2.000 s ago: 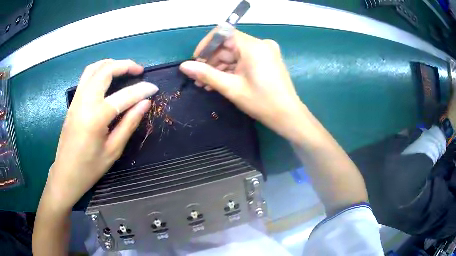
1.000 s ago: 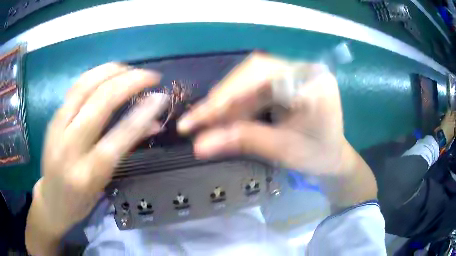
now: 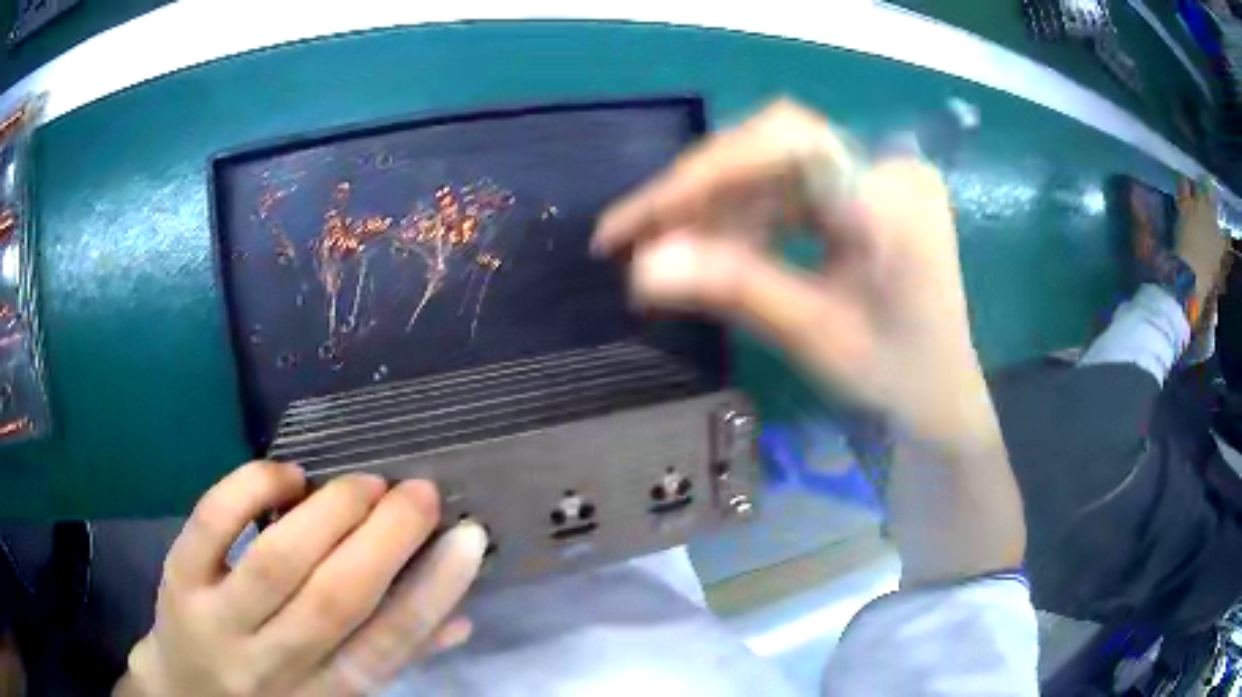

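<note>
The grey metal fixture (image 3: 613, 524) has ribs at its back and dark nests in its face; some nests on the left are hidden by fingers. My left hand (image 3: 320, 579) grips its left end, a white-sleeved fingertip by one nest. My right hand (image 3: 817, 259) is blurred above the tray's right side, thumb and forefinger apart at their tips. The blurred tweezers (image 3: 940, 130) stick out behind its knuckles; their tips cannot be made out. Copper coils (image 3: 450, 225) with thin leads lie in two heaps in the black tray (image 3: 586, 306), with small bits scattered around.
A clear pack with orange-copper rows (image 3: 14, 293) lies at the far left. A smaller dark tray (image 3: 1141, 218) stands at the right, by another person's hand and pale sleeve (image 3: 1144, 327). A white strip (image 3: 545, 41) crosses the green mat behind the tray. Metal blocks show at the top right.
My left hand has left the coils and taken hold of the fixture's left end. The single heap now shows as two. My right hand has moved right from the coils.
</note>
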